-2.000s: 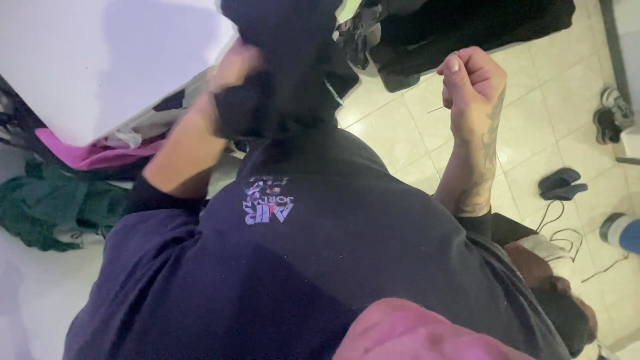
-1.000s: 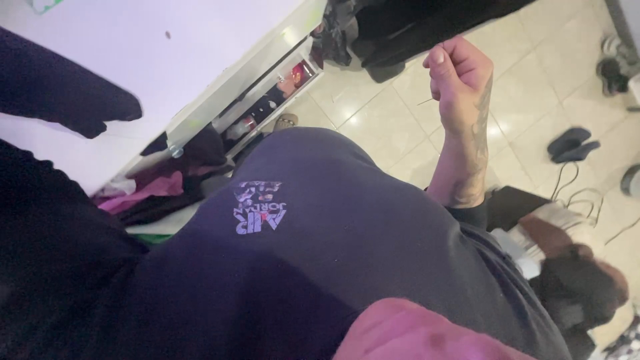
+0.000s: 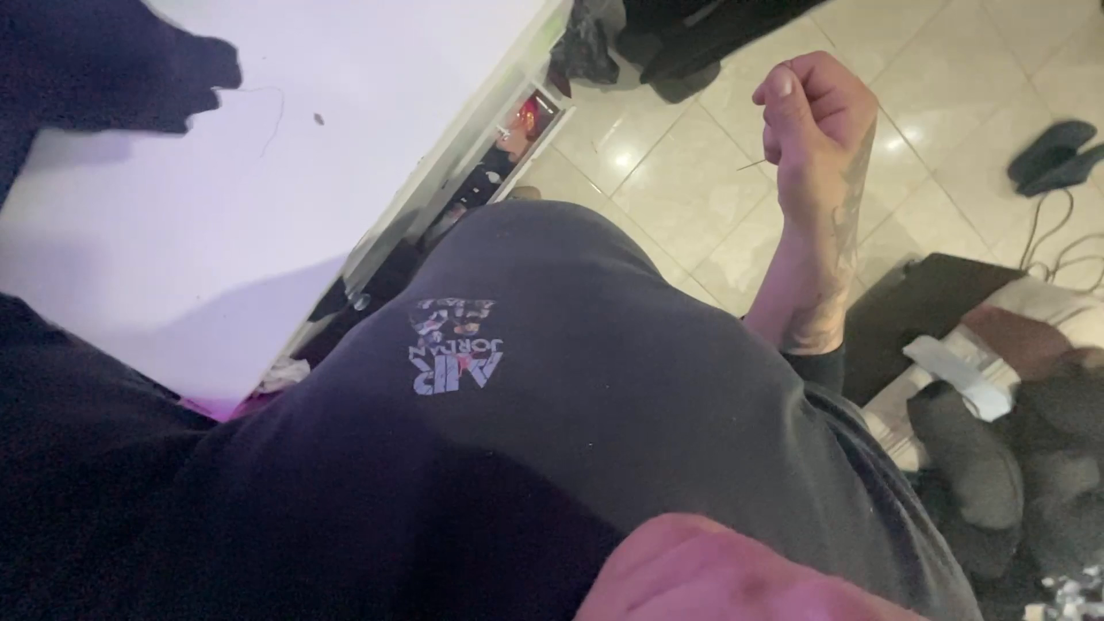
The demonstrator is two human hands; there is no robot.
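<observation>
My right hand (image 3: 815, 129) is raised over the tiled floor at the upper right, fingers curled and thumb against the index finger. A thin, needle-like thing (image 3: 749, 166) sticks out at the left side of this fist. My left hand is out of view; only the dark sleeve (image 3: 52, 371) of that arm shows at the left. Dark cloth (image 3: 112, 69) lies across the white tabletop (image 3: 233, 198) at the upper left, with a fine thread (image 3: 281, 112) beside its edge. My dark printed shirt (image 3: 552, 362) fills the middle.
An open drawer (image 3: 539, 138) with small items juts from the white furniture. Black material (image 3: 690, 43) hangs at the top. Dark footwear (image 3: 1052, 159) sits on the tiled floor (image 3: 690, 172). At the lower right are a dark box-like thing (image 3: 923, 302) and piled fabric (image 3: 975, 448).
My left hand, seen with dark cloth two seconds ago, has gone out of view. Dark cloth now shows on the tabletop. My right hand stays raised and curled. The view has shifted.
</observation>
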